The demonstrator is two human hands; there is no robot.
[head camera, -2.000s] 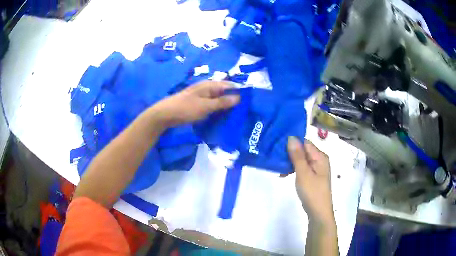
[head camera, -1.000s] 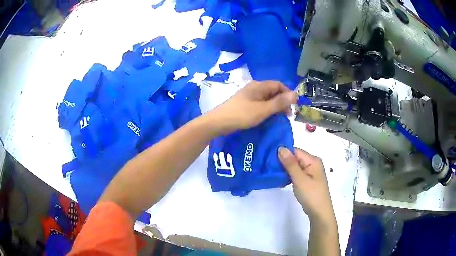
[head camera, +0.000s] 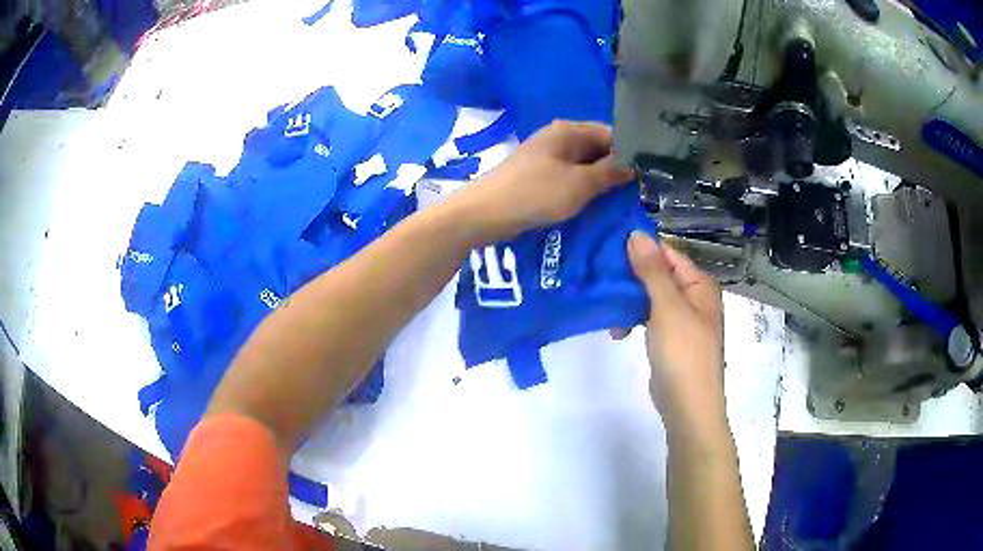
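A blue fabric pouch with white printed lettering lies across the front of the sewing machine's needle area. A short blue strap tab sticks out from its lower edge. My left hand pinches the pouch's upper edge close beside the needle area. My right hand holds its right edge, thumb on top and fingertips below. The upper right edge of the pouch is at the machine; whether it is under the presser foot cannot be told.
A heap of blue printed pieces covers the left of the white table. More blue pieces lie behind my left hand. The large machine head stands at the right. A loose blue strip lies at the near table edge.
The pouch was turned and carried right to the machine, and now sits higher against the needle area. My left hand moved right from the heap side to its upper edge. My right hand moved up.
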